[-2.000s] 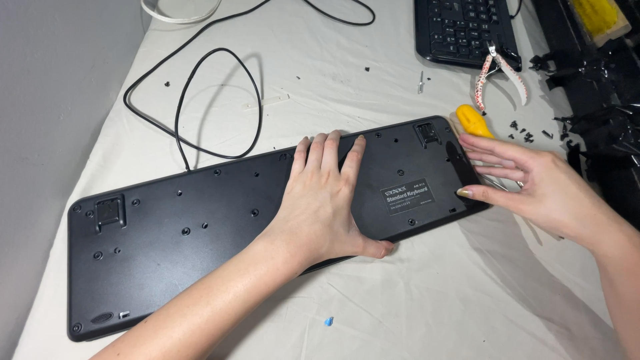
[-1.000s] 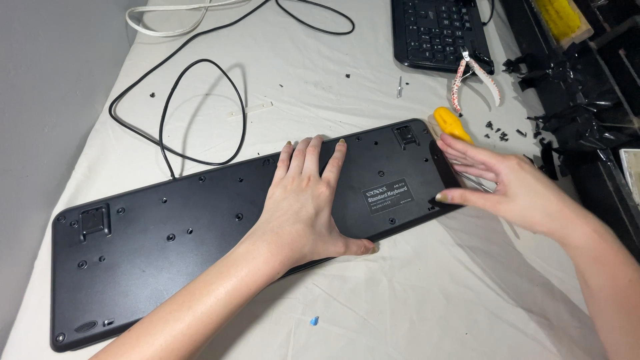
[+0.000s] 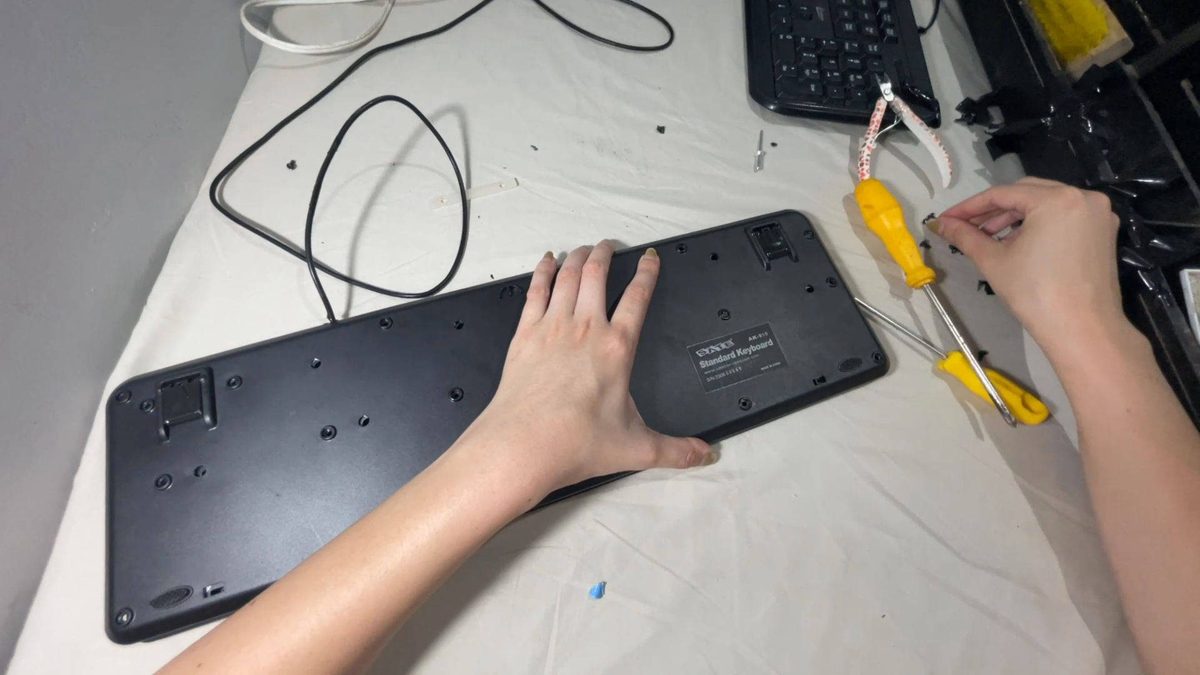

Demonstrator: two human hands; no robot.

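A black computer keyboard [image 3: 272,450] lies face down and slanted on the cloth, with screw holes and a printed label on its underside. Across its middle rests my left hand [image 3: 581,375], fingers over the far edge and thumb at the near edge. My right hand [image 3: 1041,234] is off to the right, thumb and forefinger pinched at a tiny dark piece [image 3: 930,218]; whether it is gripped cannot be told. Beside this hand are two yellow-handled screwdrivers, one [image 3: 891,225] crossing over the other [image 3: 998,386]. Nippers with patterned handles [image 3: 881,131] lie just beyond them.
A second black keyboard [image 3: 825,56] lies at the back. The keyboard's black cable [image 3: 323,159] loops behind it, near a white cable [image 3: 319,37]. Small dark bits and a blue scrap [image 3: 598,590] dot the cloth. Black plastic-covered items [image 3: 1078,141] line the right edge.
My right hand has left the keyboard's right end and moved right, to the small dark bits. The two screwdrivers now show more fully. My left hand stays on the keyboard.
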